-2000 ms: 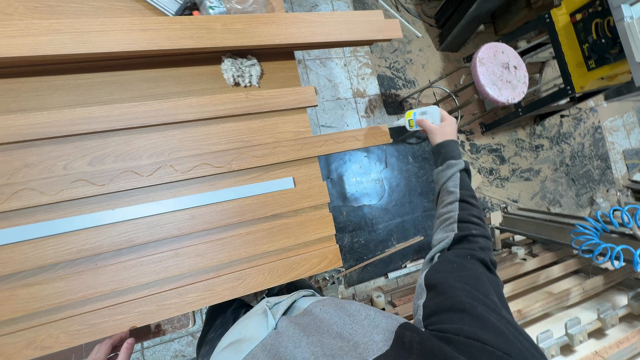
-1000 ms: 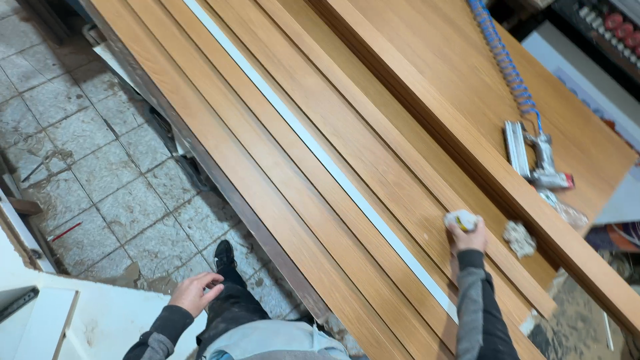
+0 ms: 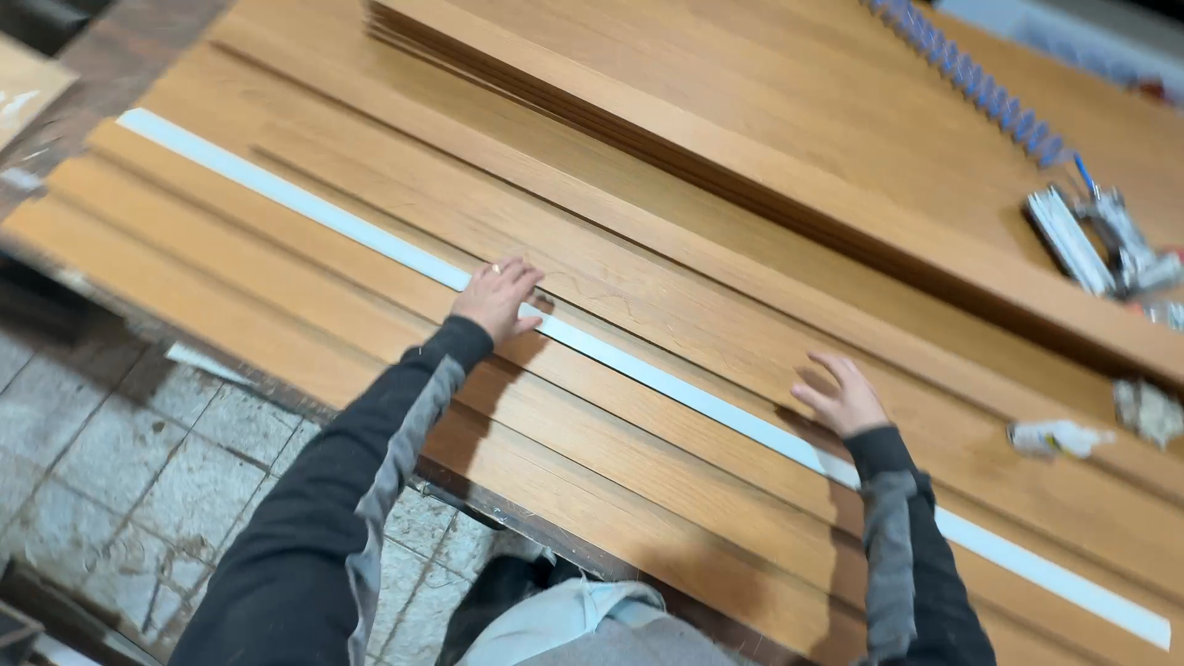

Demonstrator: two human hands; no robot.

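Several long wood-finish boards (image 3: 592, 407) lie side by side and partly overlapping. A long white strip (image 3: 666, 384) runs lengthwise over them. My left hand (image 3: 499, 301) is over the strip near its middle, fingers spread; whether it touches the strip is unclear. My right hand (image 3: 844, 398) hovers just beyond the strip farther right, fingers apart, holding nothing. Between the hands, a thin wavy line of glue (image 3: 592, 289) marks the board behind the strip. A small white glue bottle (image 3: 1059, 437) lies on its side to the right of my right hand.
A stack of long boards (image 3: 740, 176) stands beyond the strip. At the right are a crumpled whitish rag (image 3: 1150, 412) and a metal air nailer (image 3: 1105, 240) on a blue coiled hose (image 3: 971, 79). Dirty floor tiles (image 3: 199, 462) show below the bench's near edge.
The glue bottle, in my right hand before, now lies on the boards. My left hand has come from beside the bench to the white strip. The view has swung strongly.
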